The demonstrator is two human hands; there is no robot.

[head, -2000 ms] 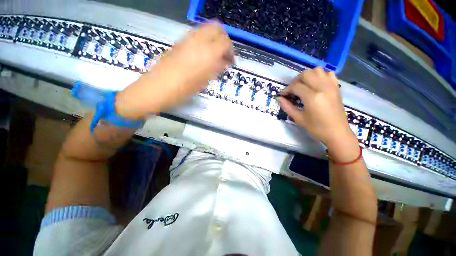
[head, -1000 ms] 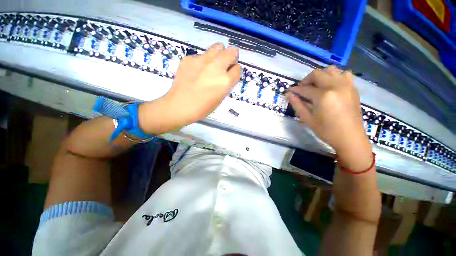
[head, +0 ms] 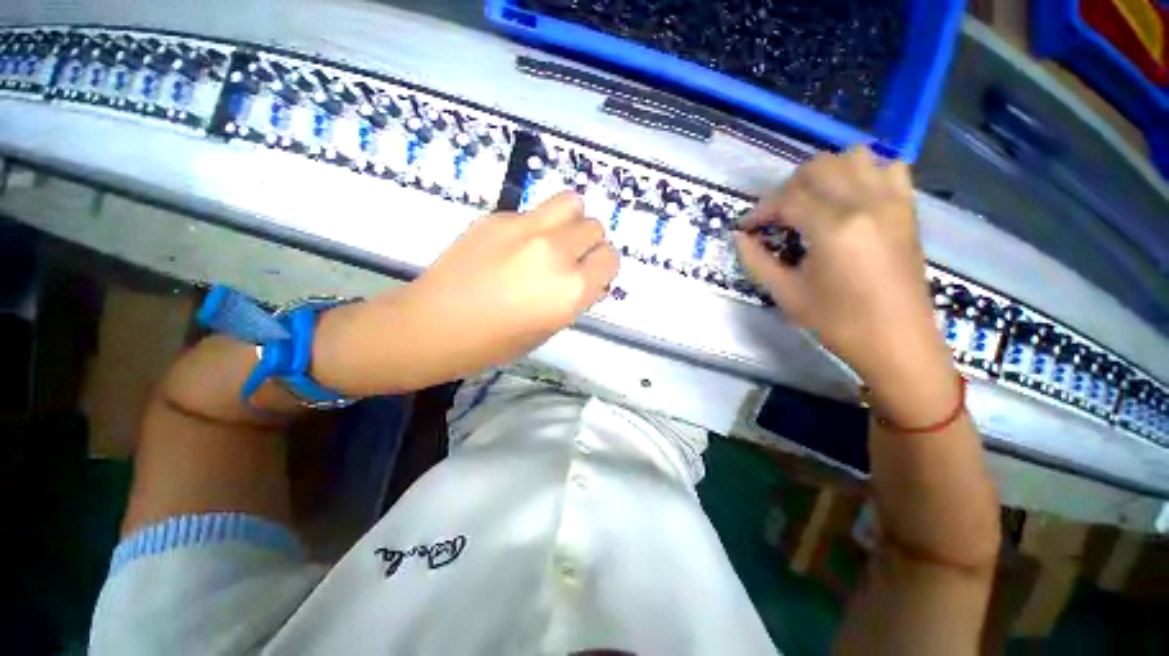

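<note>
A long row of white circuit board panels (head: 372, 128), crowded with black, silver and blue parts, runs across the view. My left hand (head: 532, 269) is over the near edge of the boards, fingers bent; whether it holds a part cannot be told. My right hand (head: 840, 256) is over the row farther right, thumb and fingertips pinched on small black components (head: 777, 241). A small dark piece (head: 619, 295) lies on the pale rail beside my left fingertips. The blue parts bin (head: 926, 90), heaped with black components, stands behind the boards.
Black toothed strips (head: 656, 113) lie between the bin and the boards. A second blue bin (head: 1090, 64) with red and yellow in it is at the upper right. The pale conveyor rail (head: 321, 212) runs nearest my body. Cardboard (head: 141, 359) is below it.
My left hand has moved down toward me from the far side of the boards, uncovering a dark divider between panels. My right hand has shifted slightly right and stays pinched over the row.
</note>
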